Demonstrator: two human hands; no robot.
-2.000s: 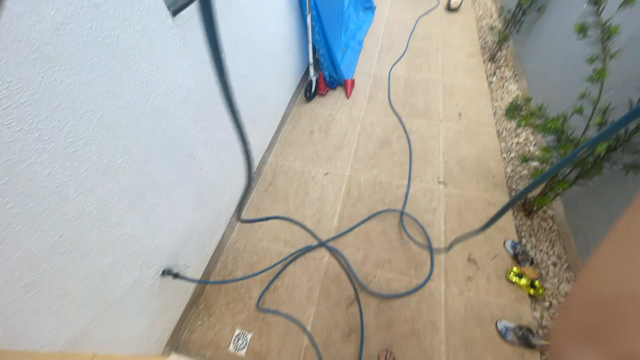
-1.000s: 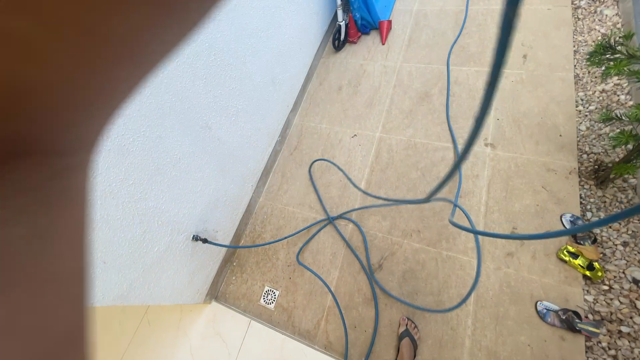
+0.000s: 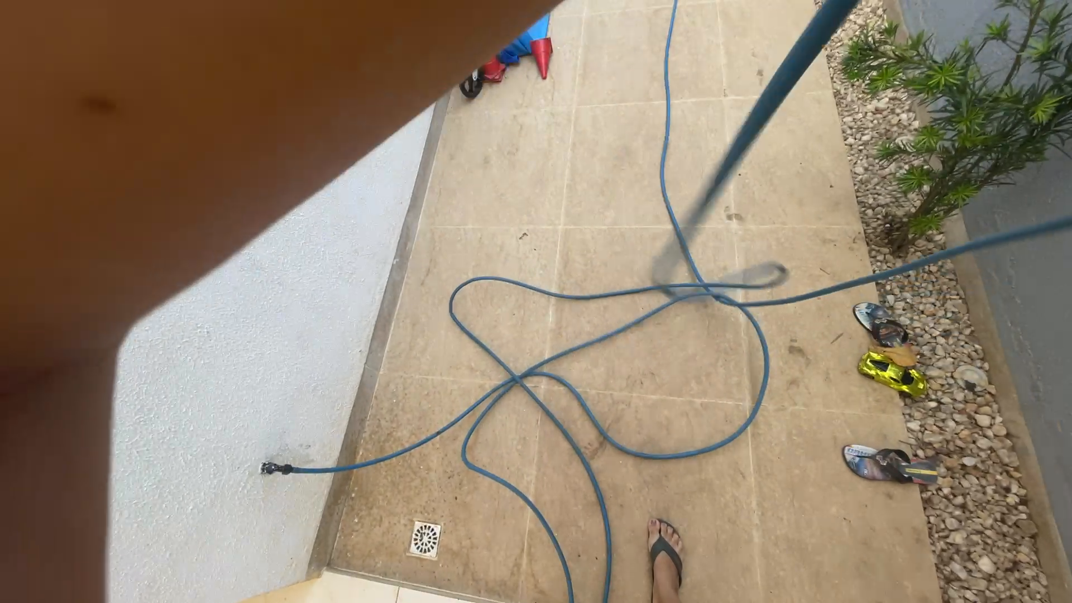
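A blue garden hose (image 3: 670, 455) lies in loose, crossing loops on the tiled floor. One end joins a wall tap (image 3: 275, 469) low on the white wall. Another stretch rises, blurred, to the top edge at the right, and a further one runs out at the right edge. A raised bare arm fills the upper left, very near the camera; its hand is out of frame. Neither of my hands shows, so what they hold is hidden. One foot in a dark flip-flop (image 3: 665, 548) stands at the bottom.
Flip-flops (image 3: 875, 463) and a yellow toy car (image 3: 891, 373) lie by the pebble strip (image 3: 980, 511) at the right, where a green shrub (image 3: 938, 167) grows. A floor drain (image 3: 425, 539) sits lower left. A blue cover and red cone (image 3: 542, 59) stand at the top.
The raised arm now covers more of the upper left. The hose loops on the floor have shifted, and the lifted stretch has swung. The view has tilted down since the earliest frame.
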